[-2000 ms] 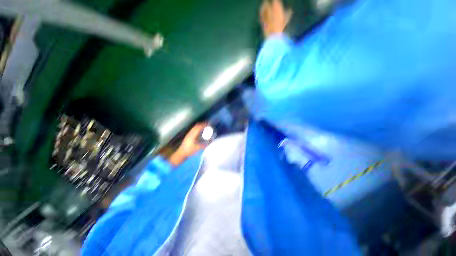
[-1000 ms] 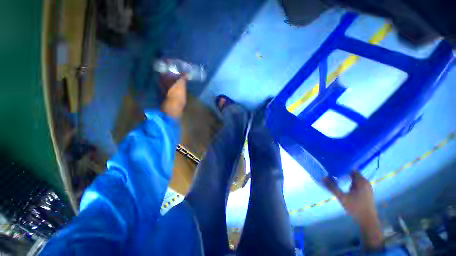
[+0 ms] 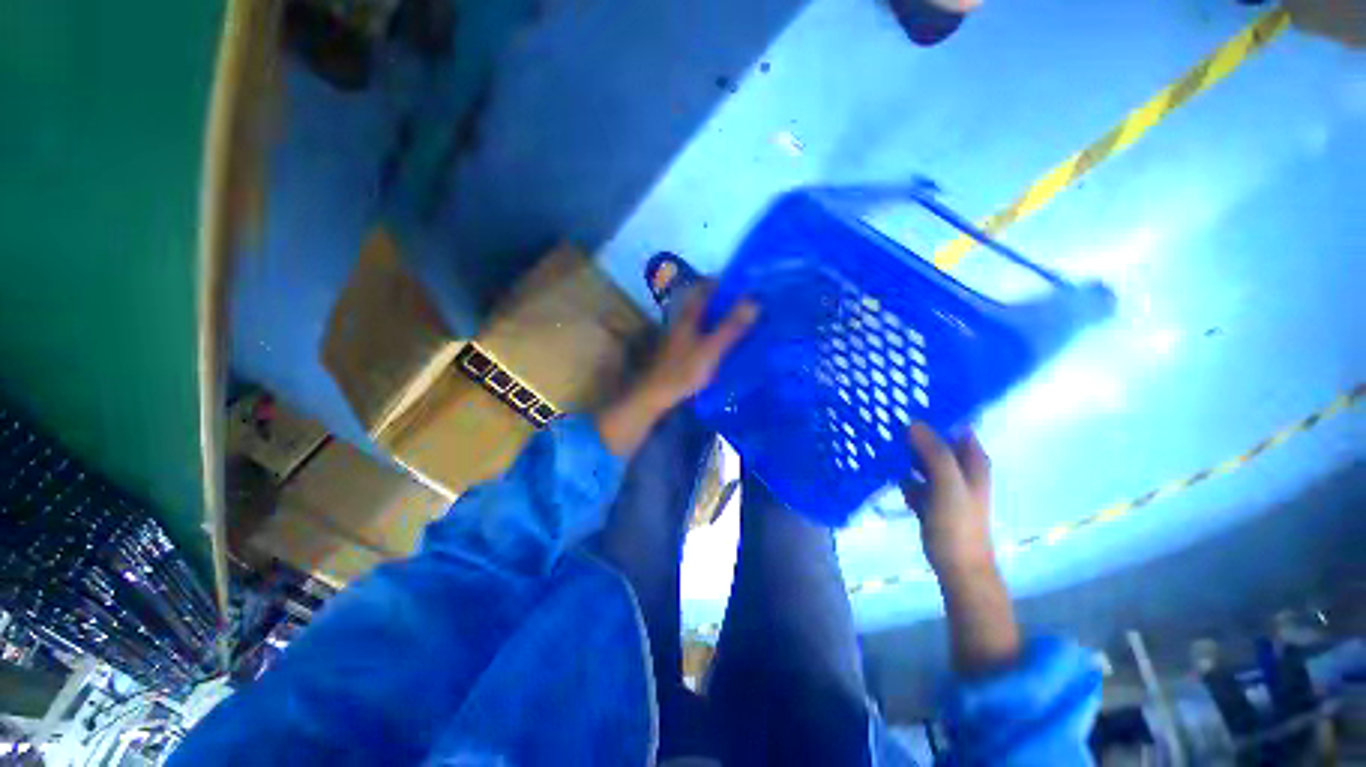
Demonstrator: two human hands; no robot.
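Note:
The blue plastic stool hangs above the floor in front of my legs, tilted and slightly blurred. Its perforated seat faces me and its legs point away to the upper right. My left hand grips its left edge, with the thumb and fingers on the seat side. My right hand holds its lower right edge, with part of the fingers hidden. No other thing shows in either hand.
An open brown carton with dark parts stands on the floor left of my legs. The green bench top runs along the left. Yellow-black tape crosses the blue floor. Another person's foot shows at the top.
The stool has turned so its seat faces me, and it has moved left. My left hand has come down onto it; the clear item it held no longer shows. My right hand has moved left.

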